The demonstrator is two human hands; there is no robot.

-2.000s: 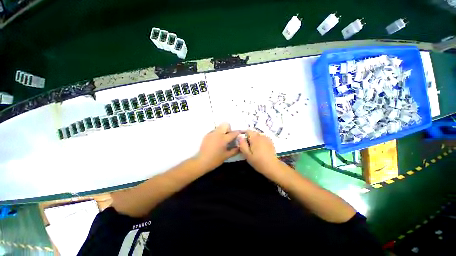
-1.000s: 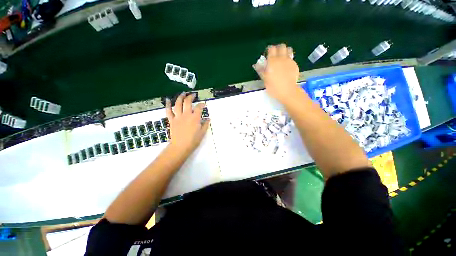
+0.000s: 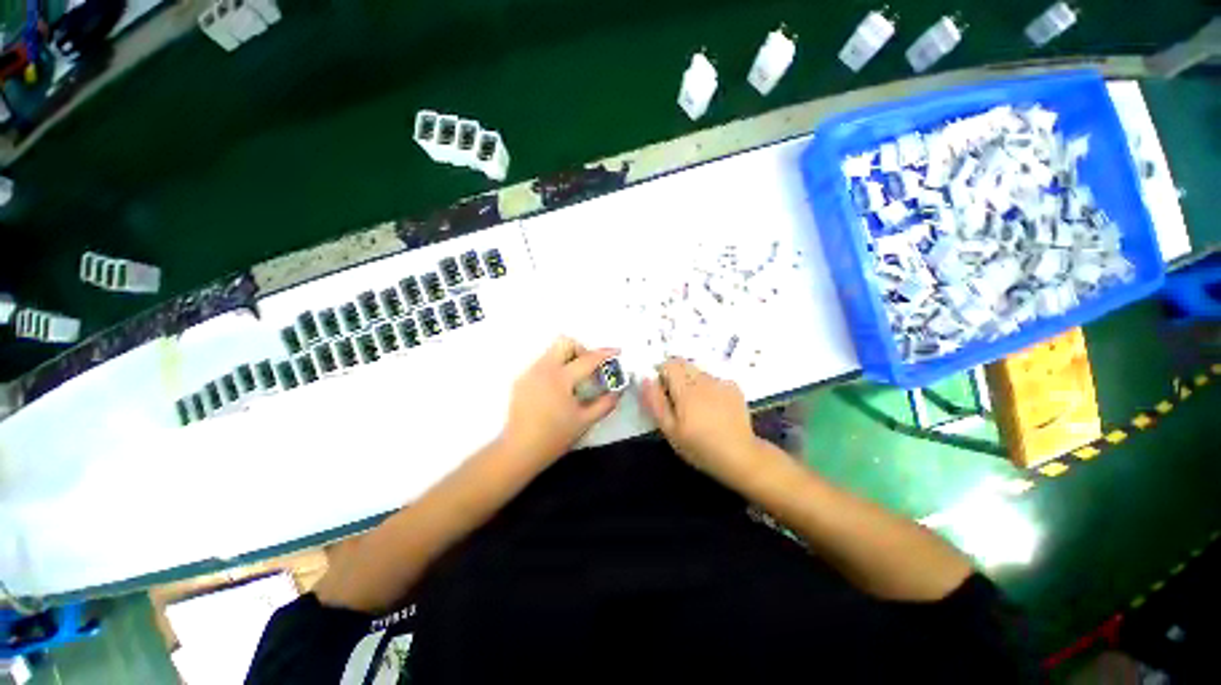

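My left hand holds a white charger housing near the bench's front edge, its dark open end facing right. My right hand is just right of it, fingertips bent together; whether a small part is between them cannot be told. Small white parts lie scattered on the white bench beyond my right hand. Two tight rows of charger housings stand on the bench to the left, dark open ends showing.
A blue bin heaped with small white parts stands at the bench's right end. A grey rail separates the bench from the green belt. Single adapter units and grouped housings lie on the belt. A wooden stool or box is below.
My right hand has come back from the belt, where another adapter unit now lies. My left hand has left the rows and come to the front edge with a housing in it.
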